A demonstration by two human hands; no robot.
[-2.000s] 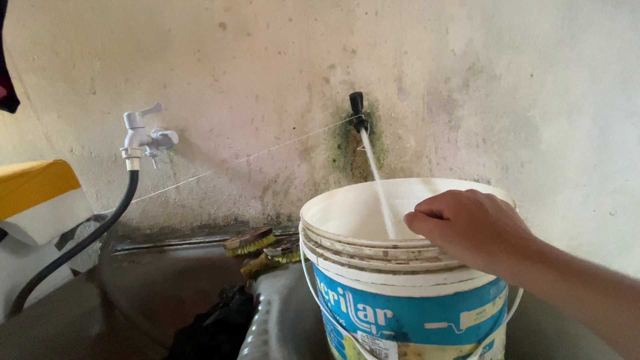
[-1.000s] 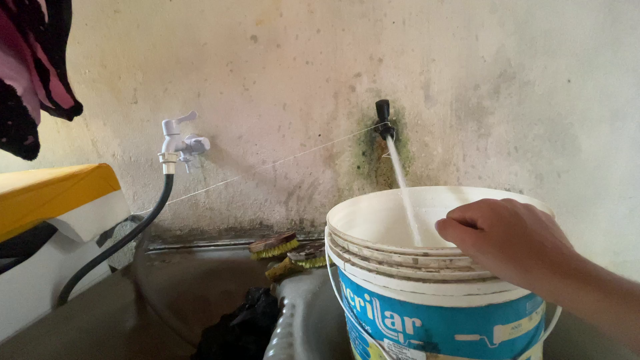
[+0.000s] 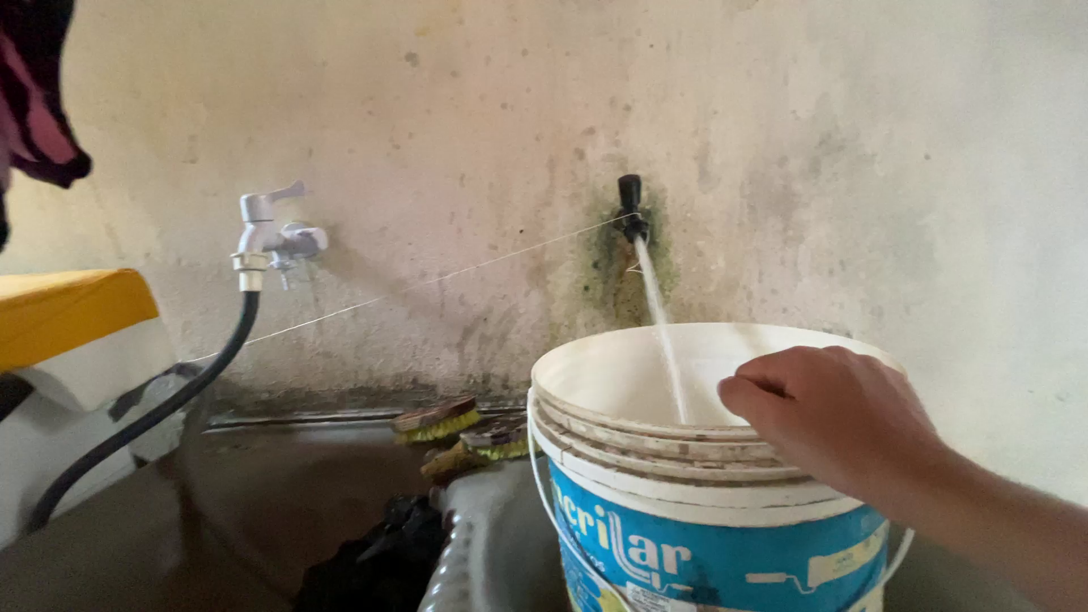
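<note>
A white plastic paint bucket [image 3: 714, 476] with a blue label and a wire handle stands at the lower right. My right hand [image 3: 824, 408] lies over its right rim, fingers curled over the edge; whether they grip it firmly is hard to tell. From a small black tap [image 3: 631, 208] on the wall, a stream of water [image 3: 659, 314] runs down into the bucket. The bucket's bottom and water level are hidden. My left hand is out of view.
At left, a white plastic tap [image 3: 259, 229] feeds a dark hose [image 3: 161, 425]. A thin string crosses the wall. Scrub brushes [image 3: 438, 421] lie behind a grey ridged washboard [image 3: 463, 544], beside black cloth [image 3: 382, 552]. A yellow-and-white object [image 3: 76, 314] and hanging cloth [image 3: 38, 110] are left.
</note>
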